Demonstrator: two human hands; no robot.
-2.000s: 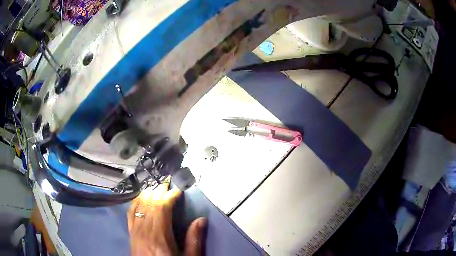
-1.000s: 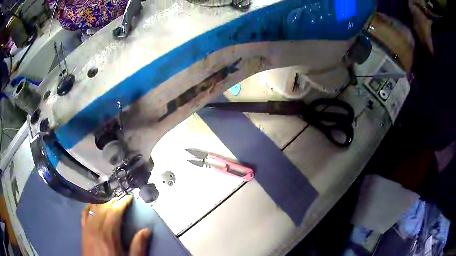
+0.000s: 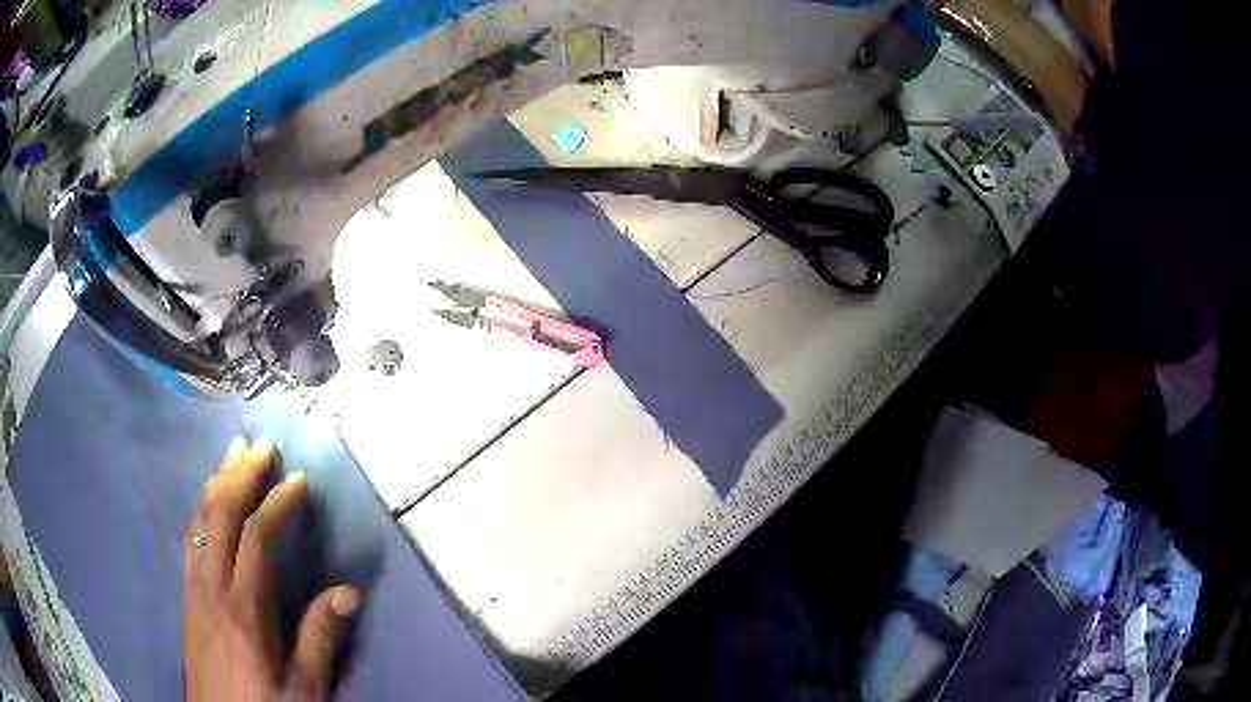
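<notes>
A large blue-grey garment panel (image 3: 398, 617) lies on the sewing machine table at the lower left. Its upper part reaches the presser foot and needle area (image 3: 275, 359) beside the bright lamp spot. My left hand (image 3: 254, 590) lies palm down on the panel just below the needle, fingers spread, with a ring on one finger. It grips nothing. The wrist is cut off by the bottom edge. My right hand is not in view.
Pink-handled thread snips (image 3: 549, 331) lie right of the needle. Black fabric shears (image 3: 823, 220) lie across a blue-grey cloth strip (image 3: 645, 322). A turquoise chip (image 3: 568, 137) is behind them. Cut pieces (image 3: 1015, 638) are heaped at the lower right. The machine arm (image 3: 453, 96) spans the top.
The view has shifted, so the machine and tools sit higher and further left. My left hand has drawn back from the presser foot, and its fingers are now more spread on the panel.
</notes>
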